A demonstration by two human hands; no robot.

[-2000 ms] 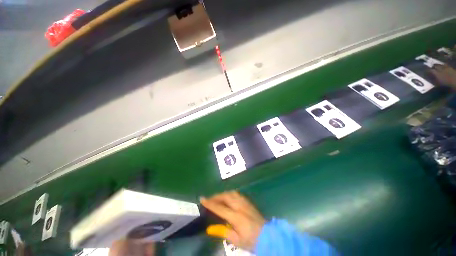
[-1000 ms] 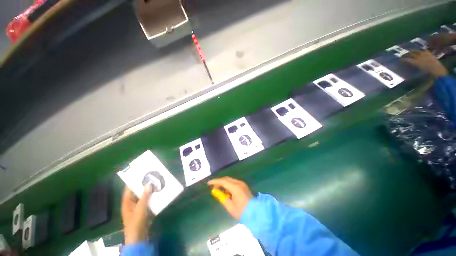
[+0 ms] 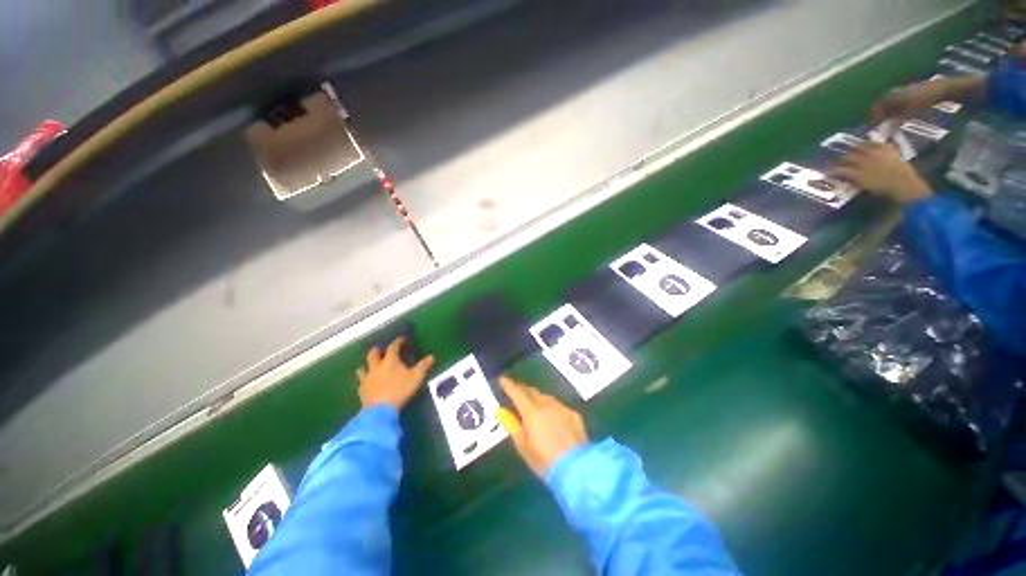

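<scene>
My left hand [image 3: 392, 378] reaches over the belt with fingers spread. A dark patch shows at its fingertips; whether the hand grips it is unclear. My right hand [image 3: 545, 428], with a yellow-orange finger cot, is open at the right edge of a narrow white printed piece [image 3: 465, 412]. Another dark box [image 3: 493, 321], blurred, lies beyond that piece. A sleeved box [image 3: 259, 515] stands on the belt at lower left, partly behind my left sleeve.
More white printed pieces [image 3: 664, 280] alternate with dark boxes up the green belt [image 3: 338, 450] to the right. Crumpled clear plastic [image 3: 911, 338] lies on the right ledge. Another person's hands [image 3: 883, 169] work at upper right. An open carton [image 3: 304, 152] is on the far wall.
The sleeved box my left hand held up is out of that hand, and one stands at lower left. My left hand has moved forward and right. The white piece near my right hand is no longer seen.
</scene>
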